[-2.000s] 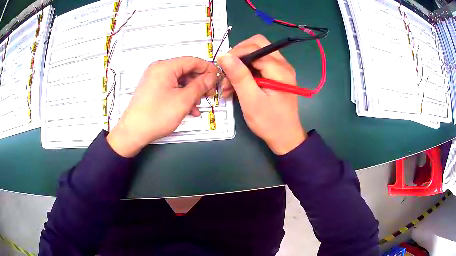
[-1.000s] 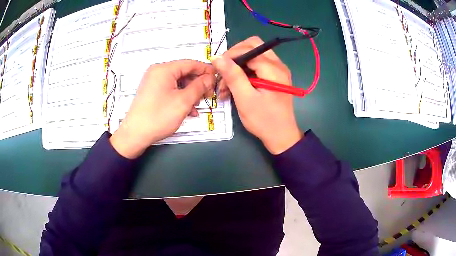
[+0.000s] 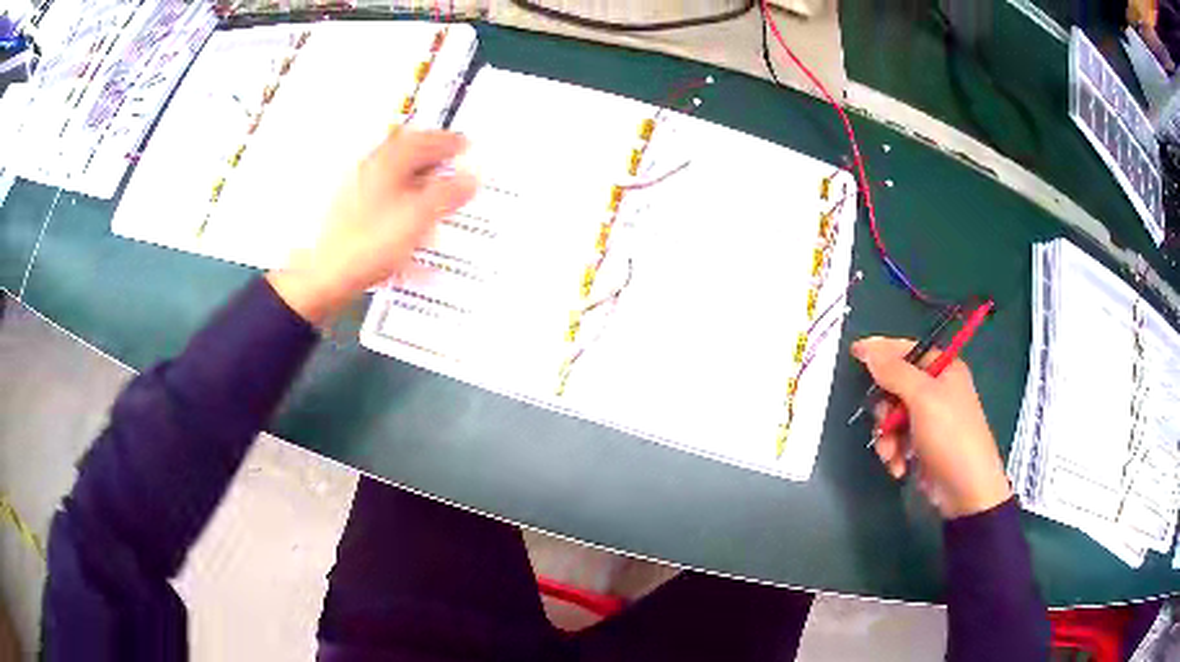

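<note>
My right hand [image 3: 938, 427] holds the red test probe [image 3: 961, 339] and the black test probe [image 3: 921, 347] together, tips pointing down-left over the green mat, right of the working tray [image 3: 725, 298]. That tray lies flat and holds white pouch cells in two columns, with yellow tape patches [image 3: 608, 233] and thin lead wires at the cell ends. My left hand [image 3: 388, 213] is blurred, above the working tray's left edge. Its fingers are apart and I see nothing in them.
A tray stack [image 3: 291, 129] stands left of the working tray, with more trays [image 3: 104, 97] farther left. Another tray stack [image 3: 1100, 401] is at the right. The red test cable [image 3: 861, 168] runs to a beige box [image 3: 789, 45] at the back. The curved bench edge is in front.
The view has shifted and turned. My hands have parted: the left has left the cell wires and moved over the tray's left edge, the right has moved off the tray with both probes.
</note>
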